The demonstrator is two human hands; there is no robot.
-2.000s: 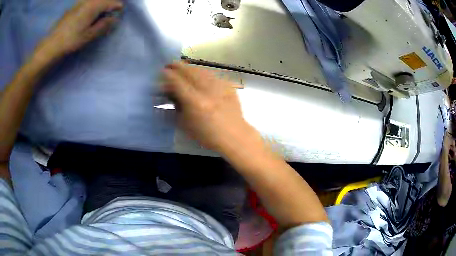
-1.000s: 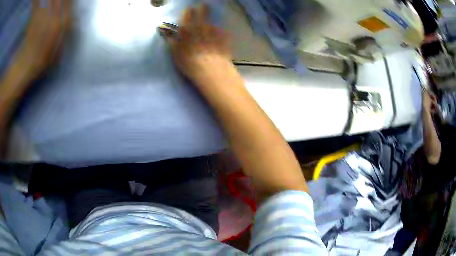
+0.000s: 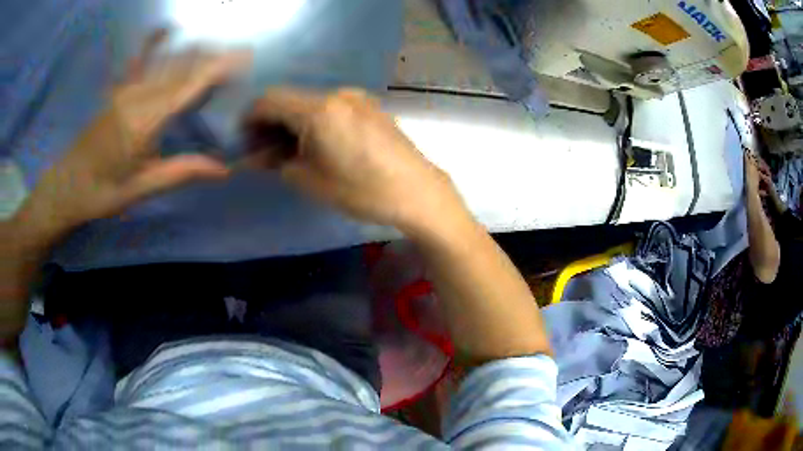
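A light blue garment panel (image 3: 229,220) lies over the left part of the machine table and reaches its front edge. My left hand (image 3: 150,136) is over the panel at left, blurred, with thumb and fingers spread apart. My right hand (image 3: 330,145) is beside it, fingers curled and blurred, close to the left thumb tip. Something dark shows between the right fingers; I cannot tell if it is a tool or shadow. Whether either hand pinches cloth is unclear.
The white machine head (image 3: 678,44) with JACK lettering stands upper right. Narrow blue strips (image 3: 502,53) hang left of it. A crumpled blue and whitish pile (image 3: 634,343) lies lower right by a yellow rim (image 3: 585,266). A red-rimmed basket (image 3: 418,352) is below the table. Another person's arm (image 3: 762,233) shows at far right.
My right hand has come down from the bright area toward the table front. My left hand has moved right, toward it. The panel now covers the bright area up to the top edge.
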